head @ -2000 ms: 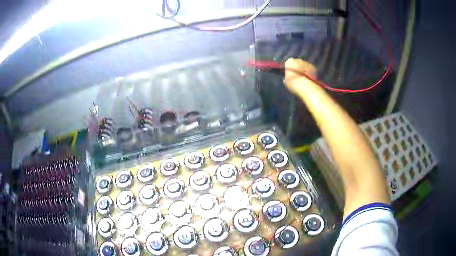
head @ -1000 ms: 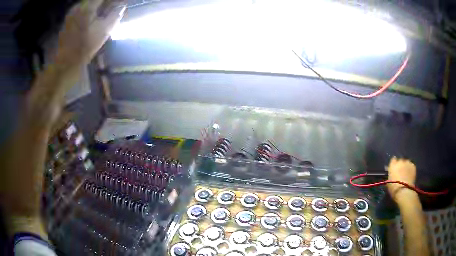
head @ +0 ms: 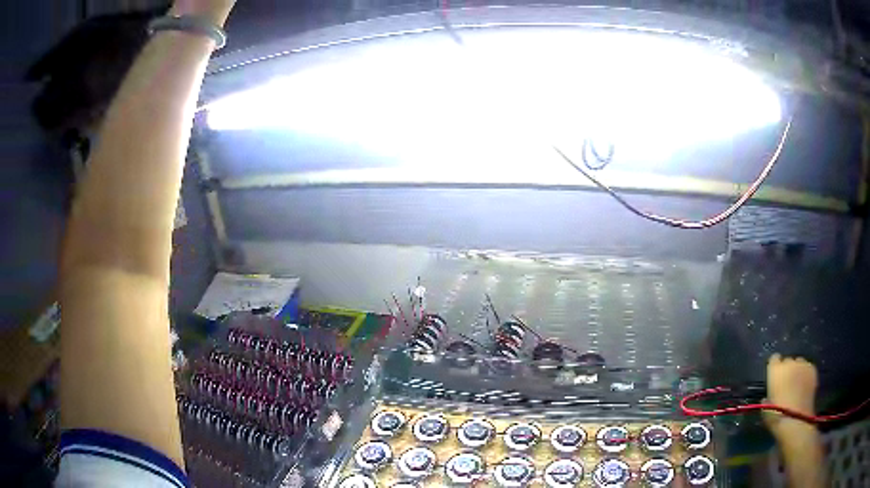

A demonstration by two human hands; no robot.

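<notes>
My right hand [head: 792,383] is small at the right, closed around what looks like the dark test probe, hard to see against the dark background. A red cable [head: 730,410] loops left of it and runs across the wrist. My left forearm [head: 129,229] rises along the left side; the hand is cut off by the top edge above a wristband [head: 186,30]. Round speakers [head: 475,432] lie flat in rows in the front tray, its tan liner [head: 446,453] showing between them. More speakers [head: 272,372] stand on edge in rows in the left tray.
A clear rear tray [head: 572,367] holds stacks of discs with wires. A bright lamp [head: 496,95] hangs above, with a loose wire [head: 692,224] below it. A white sheet [head: 246,294] lies at back left. A white lattice tray [head: 844,457] is at the lower right.
The view has turned left and up, so the trays sit lower and further right. My left arm came into view and rose until the hand left the top edge. My right hand stays closed.
</notes>
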